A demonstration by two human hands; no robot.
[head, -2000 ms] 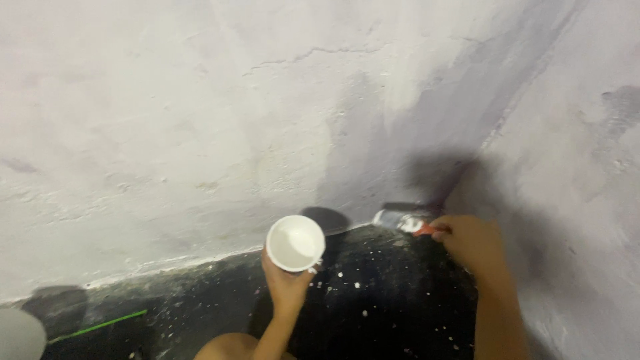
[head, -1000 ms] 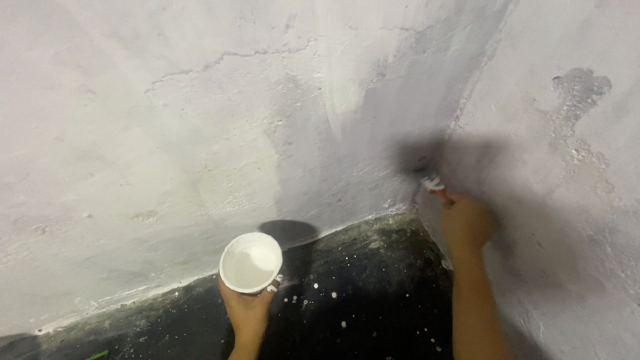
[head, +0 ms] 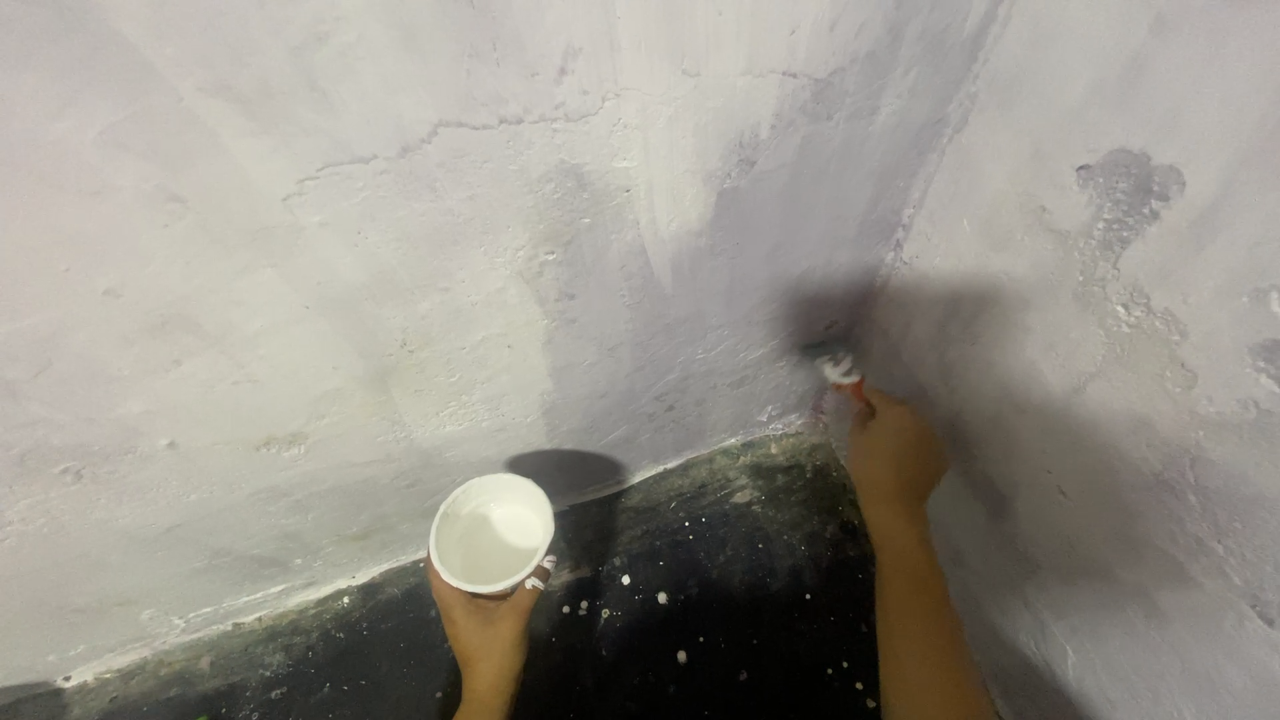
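My left hand (head: 490, 625) holds a white cup of white paint (head: 492, 534) from below, low and left of centre, with white paint smears on a finger. My right hand (head: 897, 455) grips the red handle of a paintbrush (head: 840, 371), whose ferrule and head are smeared white. The brush is at the foot of the wall corner, above the dark floor; its bristles are blurred in shadow, and I cannot tell if they touch the wall.
A pale, cracked wall (head: 300, 300) meets a right-hand wall (head: 1050, 400) that has a rough peeling patch (head: 1130, 220). The black floor (head: 700, 620) below carries white paint spots. Shadows of the cup and my right arm fall on the walls.
My right hand and the brush have gone from the floor edge two seconds ago up to the wall corner. The green strip and pale round object at lower left have mostly left the view, which has shifted.
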